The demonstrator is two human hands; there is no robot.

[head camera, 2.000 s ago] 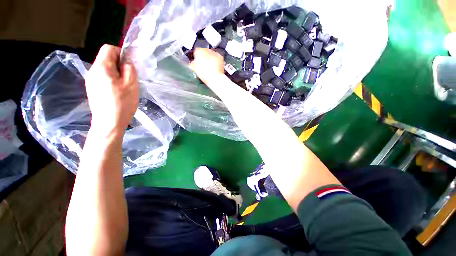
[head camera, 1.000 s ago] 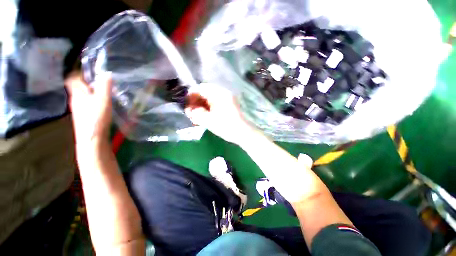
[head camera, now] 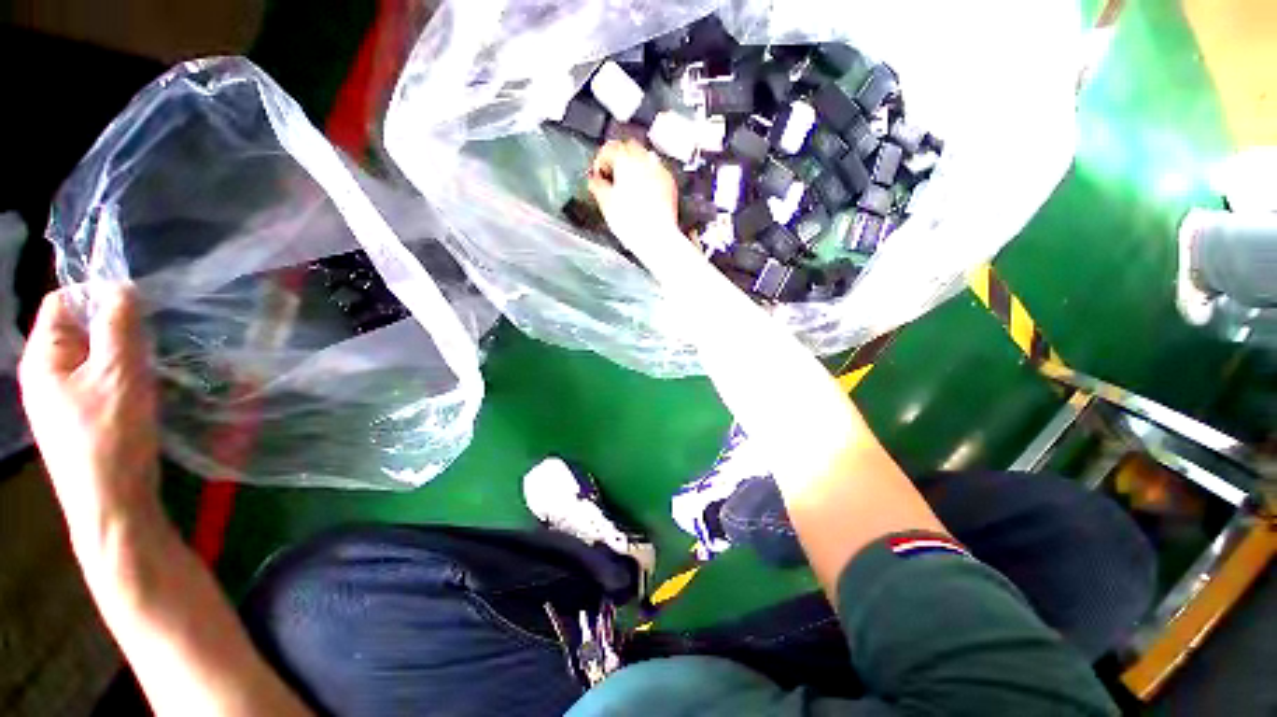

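Observation:
A large clear plastic bag [head camera: 980, 210] stands wide open at the upper middle. It holds a heap of black plastic parts [head camera: 840, 112] with some white plastic parts [head camera: 616, 90] among them. My right hand [head camera: 637, 189] is inside this bag at the left side of the heap, fingers curled down; whether it holds a part cannot be told. My left hand [head camera: 98, 364] pinches the left rim of a smaller clear plastic bag [head camera: 280, 406], whose mouth is open. A small dark pile [head camera: 357, 291] lies in the smaller bag.
Yellow-black tape [head camera: 1011, 319] marks the green floor [head camera: 518, 406]. A metal-framed stool [head camera: 1162, 434] with an orange-yellow edge is at the right. Another person's foot and leg [head camera: 1232, 273] show at the far right. A red line [head camera: 357, 98] runs behind the bags. My shoes are below the bags.
My right hand went from the large bag to the smaller bag and is back in the large bag. My left hand let go of the large bag's rim and now holds the smaller bag, further left.

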